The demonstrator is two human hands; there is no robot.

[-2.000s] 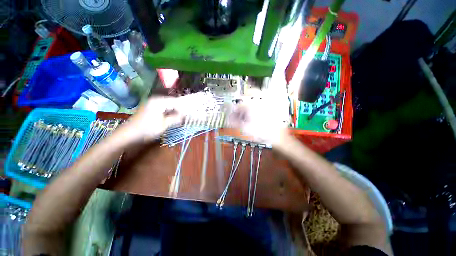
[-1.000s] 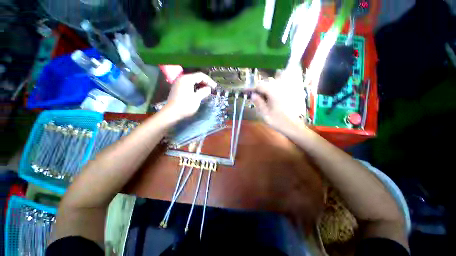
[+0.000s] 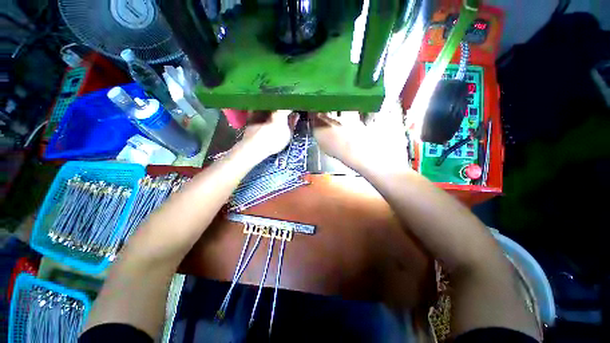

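Note:
My left hand [image 3: 274, 132] and my right hand [image 3: 336, 134] are close together at the lower edge of the green press block [image 3: 294, 94]. Their fingertips are partly hidden under it, and a dark piece shows between them; what each holds cannot be made out. A bar fixture [image 3: 271, 223] lies on the reddish-brown board [image 3: 348, 228], with brass fittings along it and several leads hanging over the front edge. A loose pile of grey-white leads [image 3: 264, 186] lies on the board between my left forearm and the middle.
Turquoise baskets [image 3: 39, 231] of leads stand left, near a blue tray [image 3: 87, 130], a spray bottle [image 3: 164, 127] and a fan [image 3: 124, 23]. A black lamp [image 3: 445, 112] and a red-orange control box [image 3: 493, 144] are right. A white bucket [image 3: 538, 281] is lower right.
A bar with leads, first near my right hand, went up between both hands and now is mostly hidden under the press. Another bar fixture now lies on the board's front part.

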